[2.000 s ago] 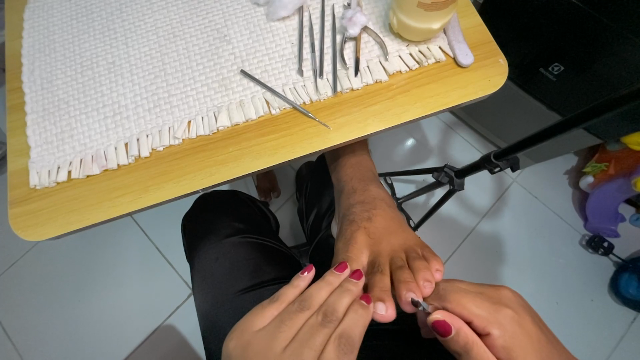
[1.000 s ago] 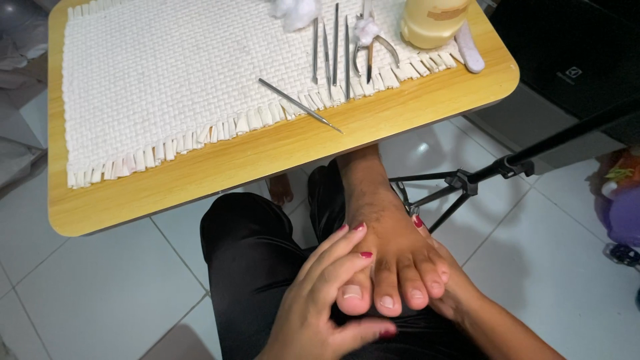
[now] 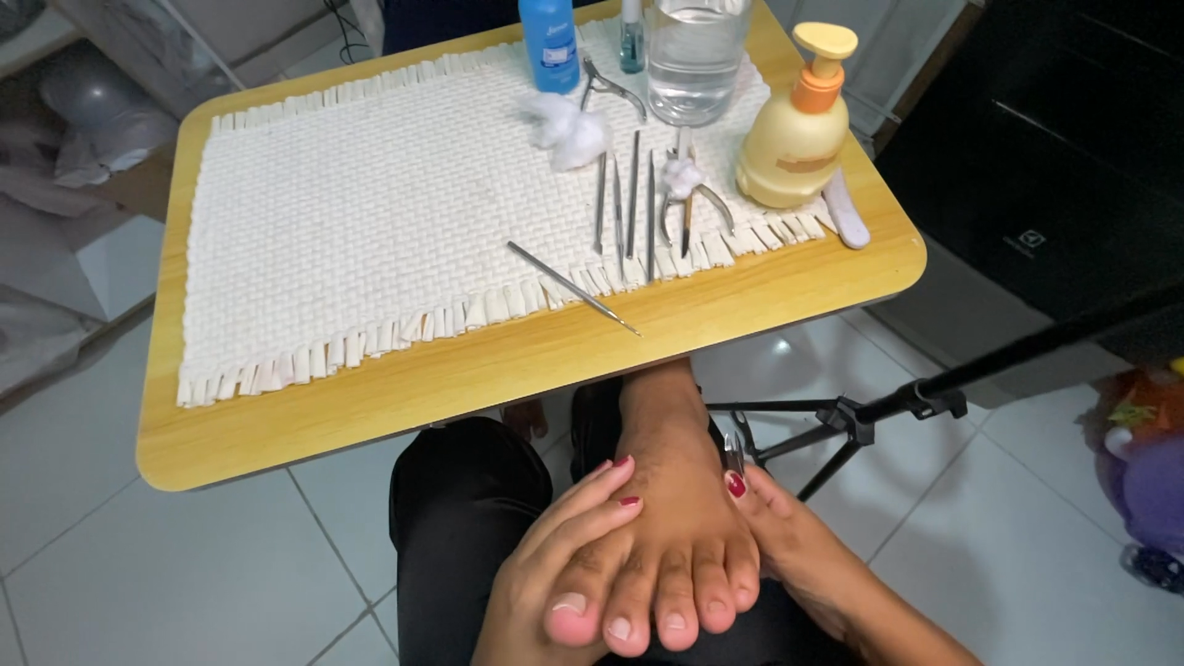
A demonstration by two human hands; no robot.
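Note:
Another person's bare foot (image 3: 675, 536) rests across my lap, toes toward me. My left hand (image 3: 555, 564) lies along the foot's left side, its fingertips with red nails on the top of the foot. My right hand (image 3: 791, 532) is at the right side of the foot, holding a small metal tool (image 3: 733, 453) whose tip points up beside the thumb; its lower part is hidden in the hand. Beyond the foot, a thin metal manicure tool (image 3: 573, 287) lies aslant over the mat's fringe. Several metal tools (image 3: 634, 194) and cuticle nippers (image 3: 698, 199) with cotton lie on the mat.
A wooden-topped table (image 3: 370, 425) bears a white woven mat (image 3: 370, 213), cotton (image 3: 566, 131), a blue bottle (image 3: 550, 46), a container of clear liquid (image 3: 694, 65), a yellow pump bottle (image 3: 795, 139) and a nail file (image 3: 846, 211). A black tripod (image 3: 846, 421) stands right of the foot.
My right hand has moved from the toes to the far right side of the foot. My left hand has moved from near the toes to the foot's left side. The view has tilted up.

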